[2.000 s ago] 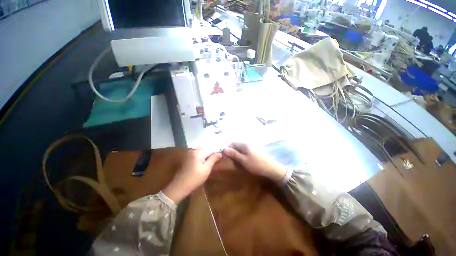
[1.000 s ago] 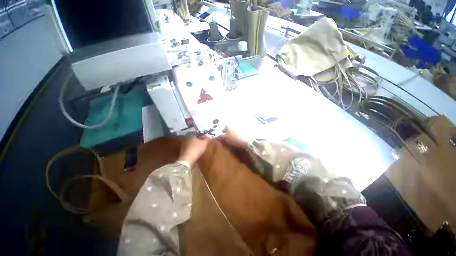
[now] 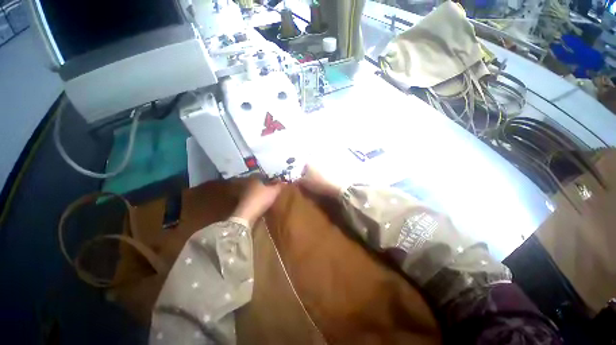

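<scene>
A large brown bag body [image 3: 324, 256] hangs over the table's front edge, with a pale line running down it. A tan handle loop [image 3: 71, 232] and a black strap tab [image 3: 172, 209] show at its left. Its top edge lies at the needle area under the white sewing machine head [image 3: 263, 124]. My left hand [image 3: 257, 200] holds that edge just left of the needle area. My right hand [image 3: 316, 183] is at the edge just right of it; its fingertips are blurred by glare. The needle and presser foot are mostly hidden.
A control screen box [image 3: 135, 74] stands upper left, above a teal cloth [image 3: 145, 156]. A small dark tool [image 3: 365, 154] lies on the white table [image 3: 439, 182]. A beige cloth bundle with cords [image 3: 435, 50] is upper right. Brown bags [image 3: 587, 229] with dark handles lie at right.
Both hands have moved with the brown bag edge from in front of the machine head to right under it. The camera view has shifted, bringing the machine and screen box closer.
</scene>
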